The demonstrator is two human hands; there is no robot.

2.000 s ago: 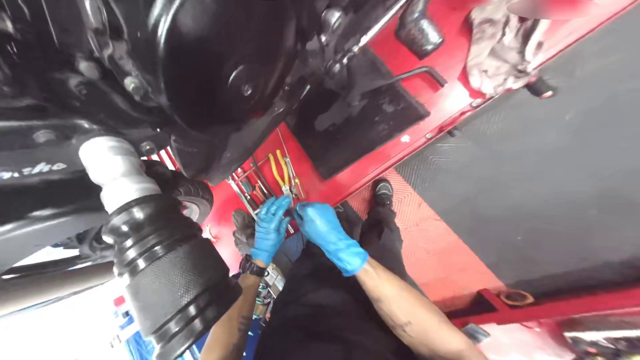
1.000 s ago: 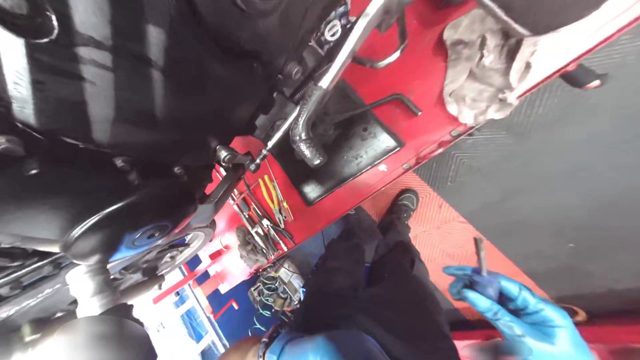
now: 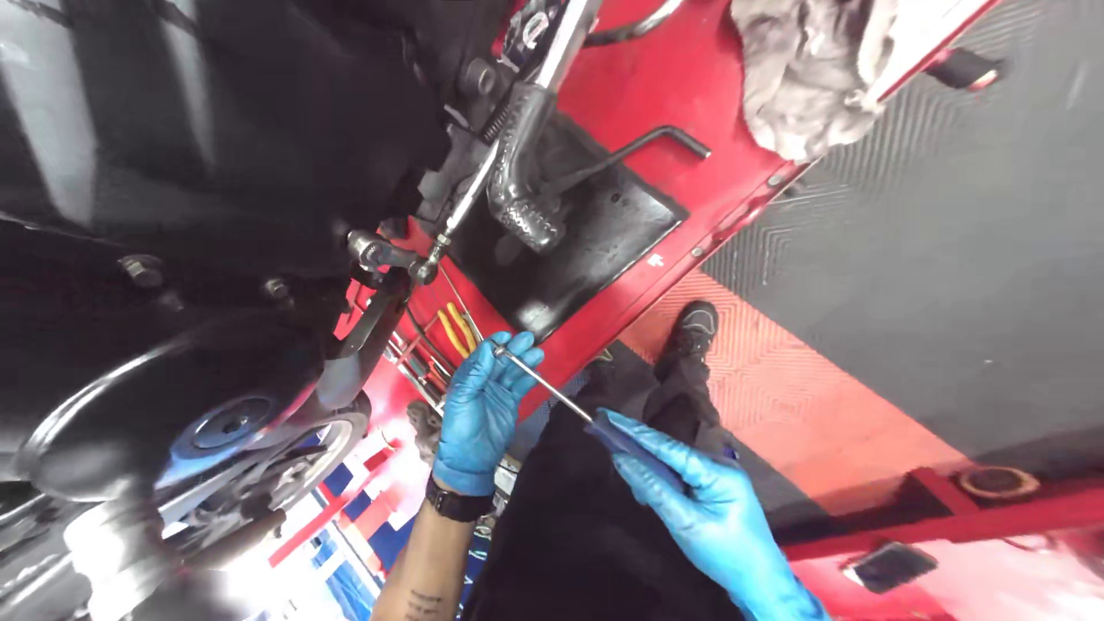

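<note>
My right hand (image 3: 690,492), in a blue glove, is closed around the dark blue handle of a long thin-shafted tool (image 3: 552,388), which looks like a screwdriver. The shaft slants up and left to my left hand (image 3: 487,401), also gloved in blue, whose fingers hold a small metal piece (image 3: 500,351) at the shaft's tip; what the piece is, I cannot tell. Just beyond the left fingers lie yellow-handled pliers (image 3: 455,329) among other hand tools on the red platform (image 3: 673,194). The motorcycle's shift linkage rod (image 3: 470,194) and rubber-covered pedal (image 3: 524,164) are above my hands.
The motorcycle's dark body (image 3: 216,172) fills the left side, with a wheel (image 3: 319,457) below. A black mat (image 3: 586,224) and a bent metal bar (image 3: 642,147) lie on the platform. A grey rag (image 3: 811,78) rests at its edge. A red frame (image 3: 940,517) crosses the lower right.
My right hand has moved left from the lower right, and the tool's long shaft now shows. My left hand has come up from the bottom edge to the shaft's tip.
</note>
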